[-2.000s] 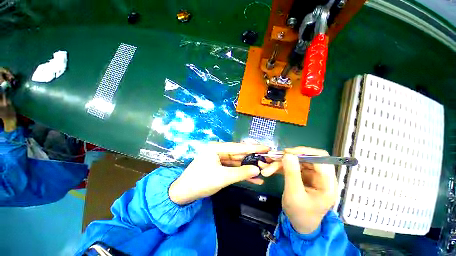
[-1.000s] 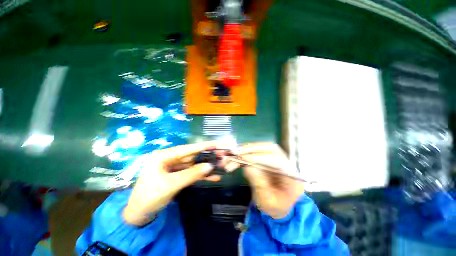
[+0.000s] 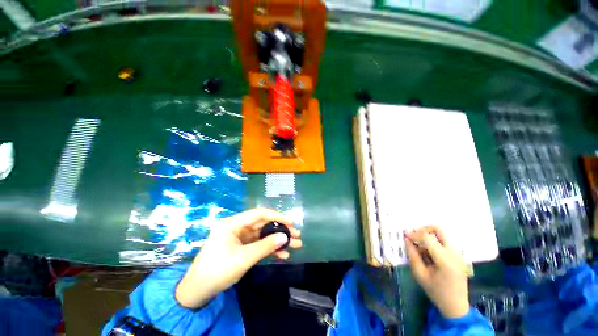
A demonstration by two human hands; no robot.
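Note:
My left hand (image 3: 239,252) holds a small round black module (image 3: 275,233) between thumb and fingers, in front of the press fixture. My right hand (image 3: 438,266) is over the lower part of the white parts tray (image 3: 426,177), fingertips pinched together at its surface. The tweezers cannot be made out in it, and any small part there is too small to tell. The toggle clamp press fixture (image 3: 315,141) stands ahead, its red clamp handle (image 3: 284,108) pointing down towards me. A short gridded strip (image 3: 280,184) lies just in front of its base.
A crinkled clear sheet with blue film (image 3: 190,177) lies left of the fixture. Farther left are a long gridded strip (image 3: 73,164) and a white wipe (image 3: 6,159). Loose modules (image 3: 211,85) lie along the far side. Clear blister trays (image 3: 541,184) lie right of the parts tray.
My right hand has moved away from the module, rightwards onto the parts tray. My left hand still holds the module. The view has shifted right, bringing the blister trays into sight.

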